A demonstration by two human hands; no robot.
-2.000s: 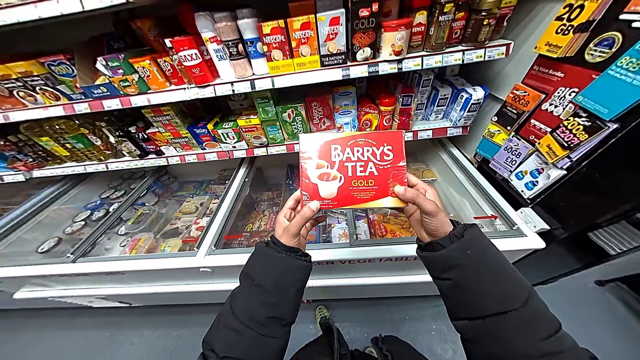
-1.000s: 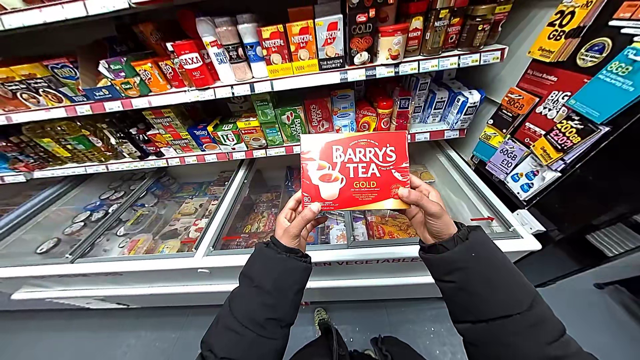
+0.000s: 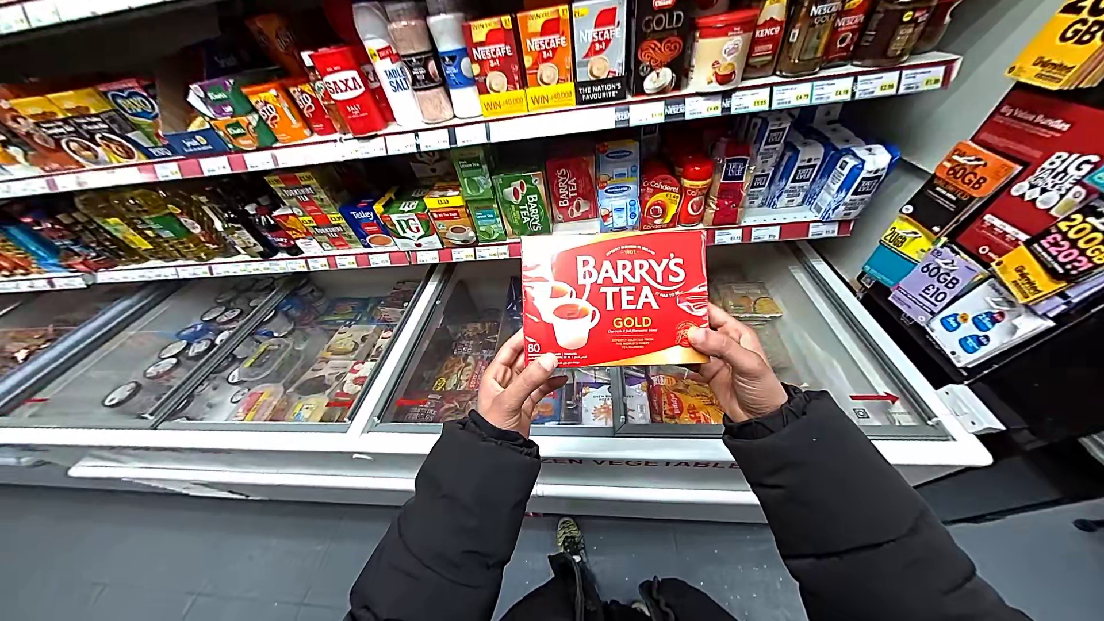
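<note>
A red and gold Barry's Tea box (image 3: 614,297) is held up, its printed front facing me, above the glass lids of a chest freezer. My left hand (image 3: 515,385) grips its lower left corner, the thumb on the front. My right hand (image 3: 740,362) grips the lower right corner, also with the thumb on the front. The fingers behind the box are partly hidden. Just beyond the box's top edge, a smaller red Barry's Tea box (image 3: 572,190) stands on the lower shelf beside a green Barry's Tea box (image 3: 523,203).
The chest freezer (image 3: 259,440) with sliding glass lids spans the front. Behind it, the upper shelf (image 3: 517,128) bears salt, coffee and creamer; the lower one (image 3: 466,254) bears oil bottles, teas and sweetener. A rack of SIM card packs (image 3: 975,250) stands close on the right.
</note>
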